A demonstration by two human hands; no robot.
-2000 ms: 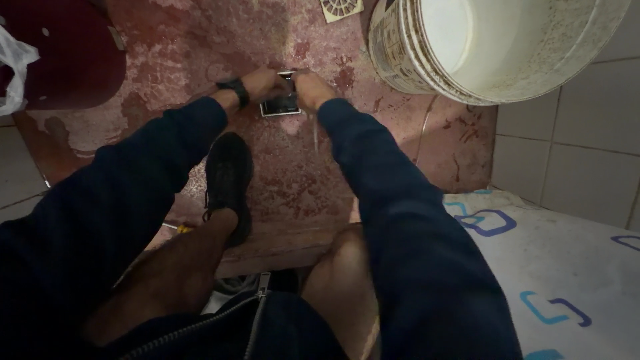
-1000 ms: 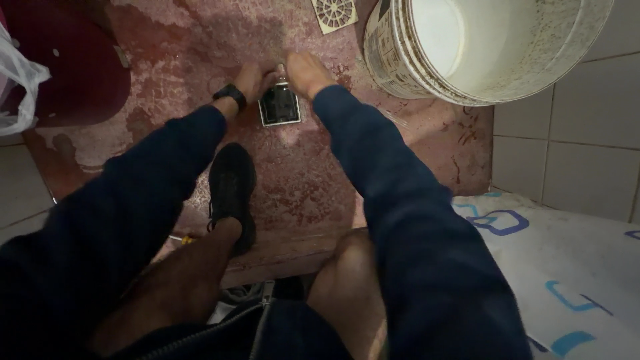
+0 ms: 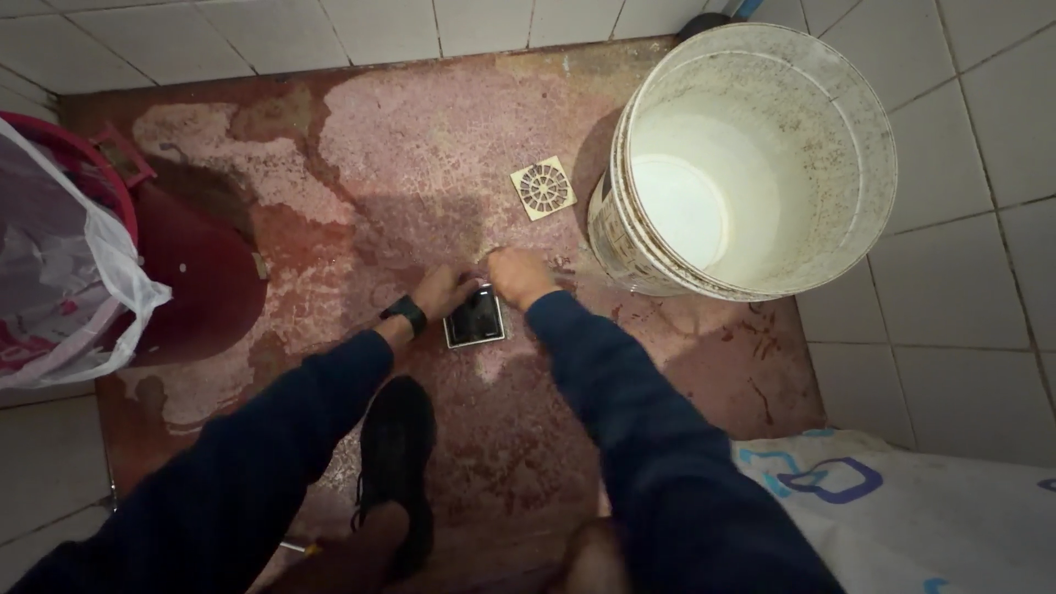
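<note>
A square floor drain frame with a dark, shiny inside is set in the worn red floor. At its upper left edge is my left hand, wearing a dark wristwatch, its fingers reaching to the rim. My right hand is curled at the upper right corner of the frame, close to the left fingertips. Whether either hand grips anything is too small and hidden to tell. Up and to the right of my hands, a square drain grate with a round slotted pattern lies flat on the floor.
A dirty white plastic bucket stands at the right, beside the grate. At the left is a red bin with a clear plastic bag over its rim. My black shoe is below the drain. A patterned white curtain or sheet covers the lower right.
The view has shifted, showing more of the back wall and the whole grate. My hands have stayed at the top edge of the drain frame.
</note>
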